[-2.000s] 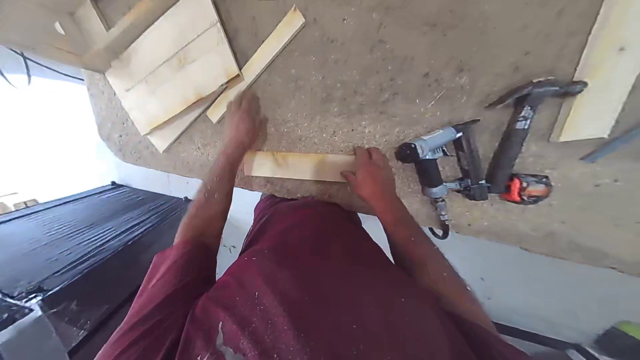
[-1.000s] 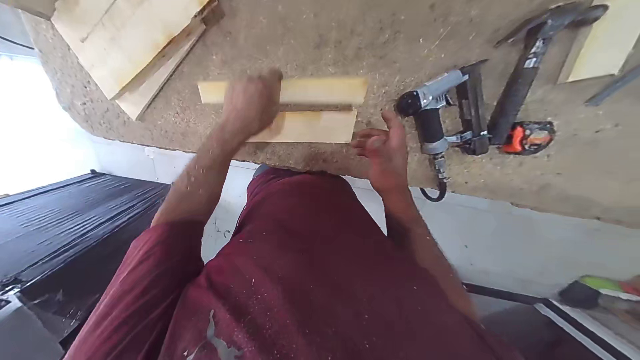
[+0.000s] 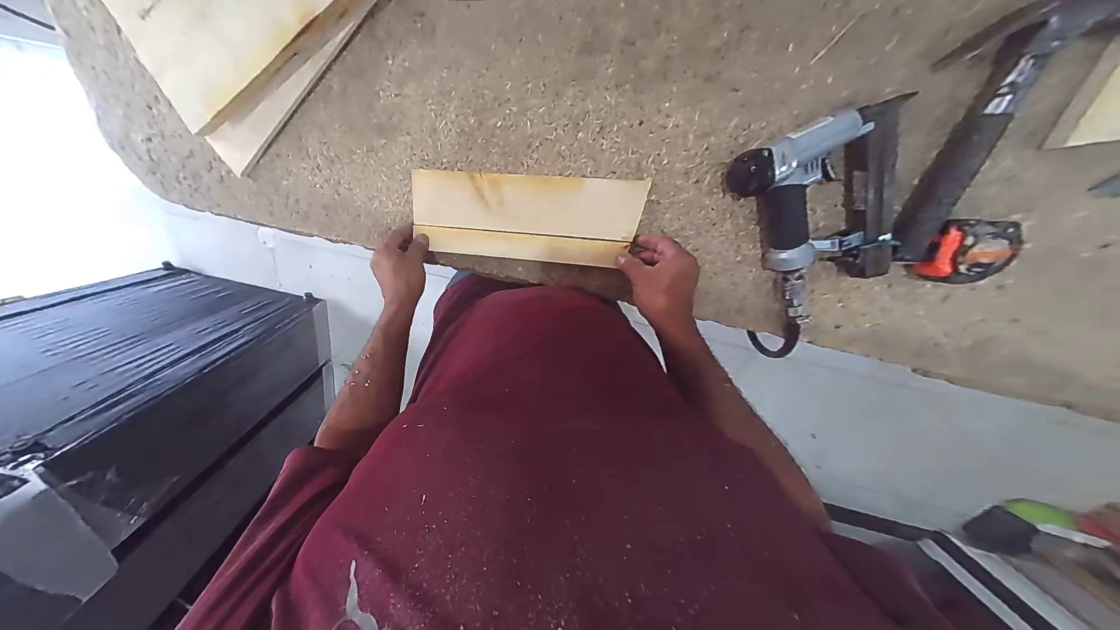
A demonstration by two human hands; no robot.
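Note:
Two pale wooden strips lie side by side at the near edge of the particleboard worktop. The wider strip (image 3: 529,203) is on the far side, with a slanted right end. Against its near edge sits the narrow strip (image 3: 525,246), a thin gap line between them. My left hand (image 3: 401,265) pinches the narrow strip's left end between thumb and fingers. At its right end, my right hand (image 3: 661,273) grips it the same way, its fingertips close to the wider strip's corner.
Right of my hands lie a pneumatic stapler (image 3: 792,184) with a hose fitting, a claw hammer (image 3: 971,144) and an orange tape measure (image 3: 967,251). Larger boards (image 3: 219,52) are stacked at the upper left. A black-wrapped box (image 3: 157,350) stands below left. Sawdust covers the worktop (image 3: 542,96).
The narrow strip, beside the stacked boards two seconds ago, now lies along the wider one's near edge. A second ago the two strips lay apart. Both hands have moved to its ends.

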